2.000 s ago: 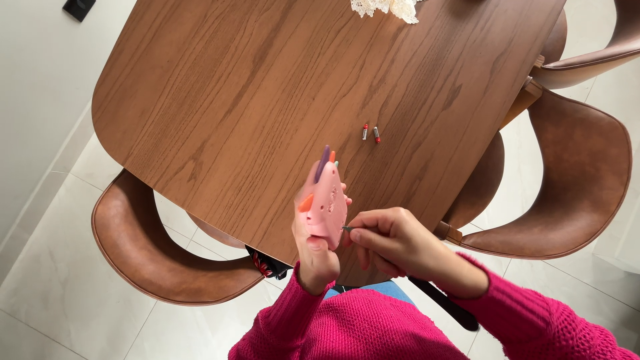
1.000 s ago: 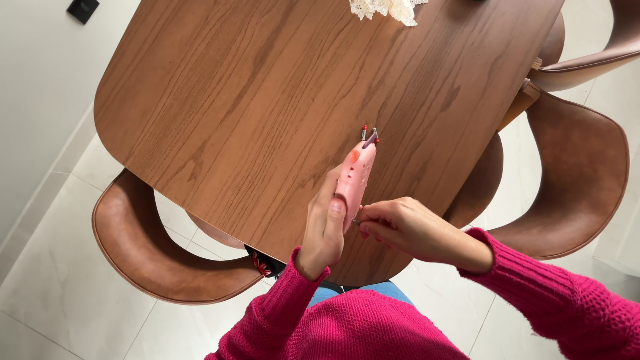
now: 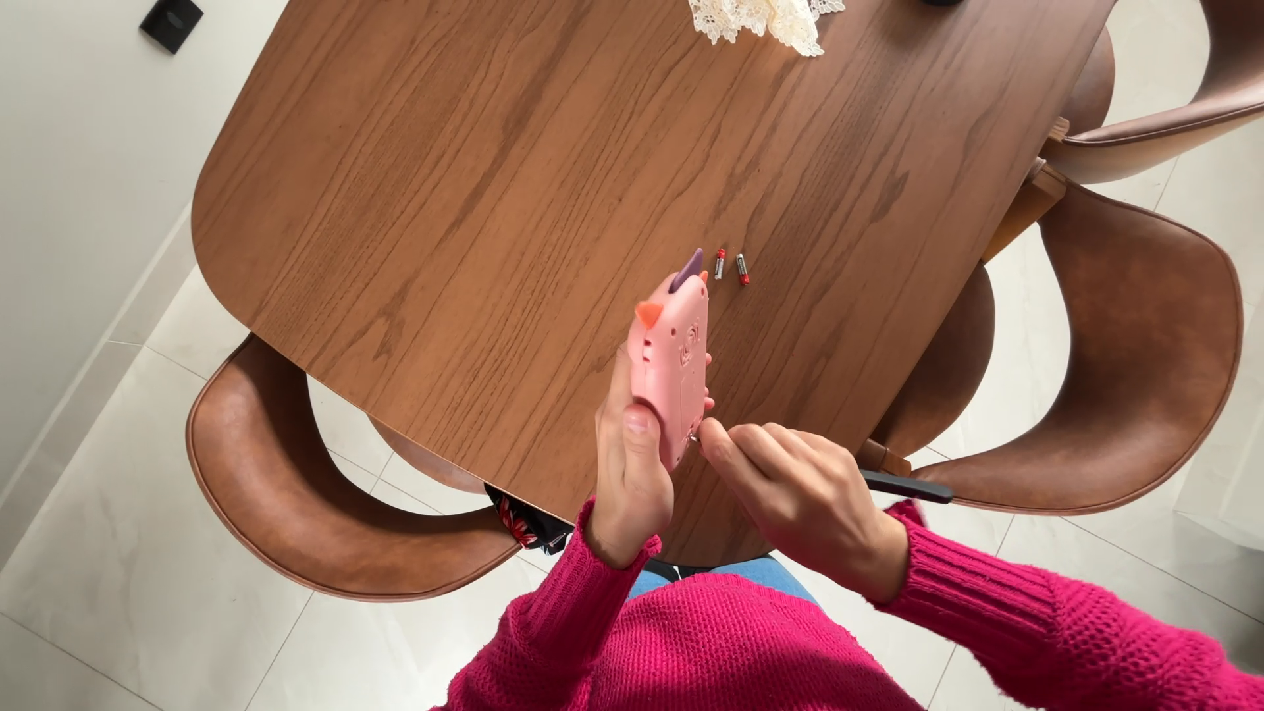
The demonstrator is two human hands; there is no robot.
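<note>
My left hand [image 3: 637,454] holds a pink plastic toy [image 3: 679,370] upright on its edge above the near part of the table. The toy has an orange ear and a purple horn-like point, with small holes and a panel outline on the side facing right. At its lower right, the thumb and fingers of my right hand [image 3: 800,484] pinch a small metallic thing against that side; most of it is hidden in the fingers. Two small red and silver batteries [image 3: 719,264] [image 3: 743,270] lie side by side on the wooden table [image 3: 474,247], just beyond the toy.
A white lace cloth [image 3: 770,20] lies at the table's far edge. Brown leather chairs stand at the left [image 3: 346,523] and right [image 3: 1155,346]. A patterned dark cloth [image 3: 528,523] shows at the near left edge of the table.
The toy was turned more edge-on one second ago and hid part of the batteries; its holed side now shows more. My right hand stays at its lower end.
</note>
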